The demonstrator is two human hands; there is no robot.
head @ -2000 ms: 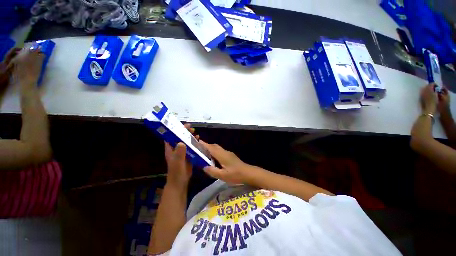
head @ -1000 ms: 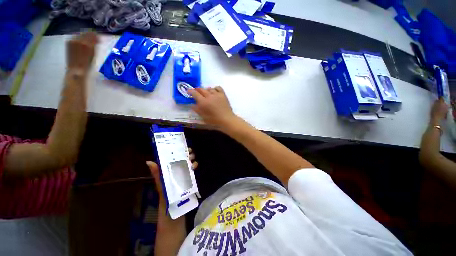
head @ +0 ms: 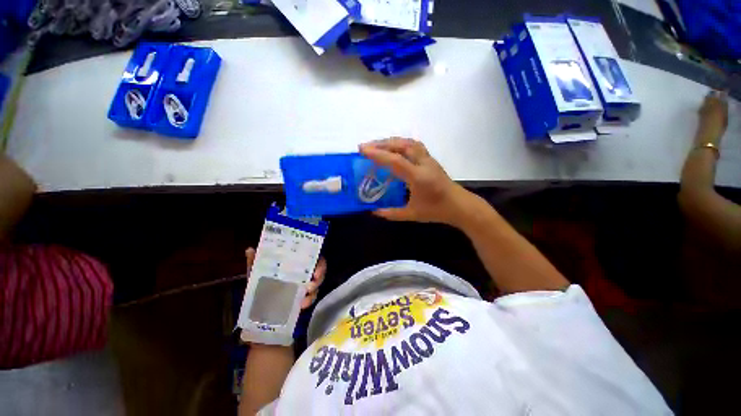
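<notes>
My left hand [head: 313, 280] holds a white and blue window box [head: 280, 272] over my lap, its window facing up and empty; most of the hand is hidden behind the box. My right hand [head: 422, 183] grips a blue tray [head: 345, 201] by its right end, above the table's front edge. The tray lies sideways, with a white plug [head: 322, 185] on the left and a coiled white cable [head: 373, 188] on the right. The tray's left end is just above the box's top end.
Two filled blue trays [head: 165, 89] lie at left on the white table [head: 268, 97]. Grey-white cables [head: 110, 18] are heaped behind. Box blanks [head: 390, 50] lie at top middle, filled boxes [head: 562, 80] stand at right. Neighbours' arms [head: 705, 154] show at both sides.
My right hand has lifted the single tray off the table and turned it sideways over the box. The left hand still holds the box. The left neighbour's arm has drawn back.
</notes>
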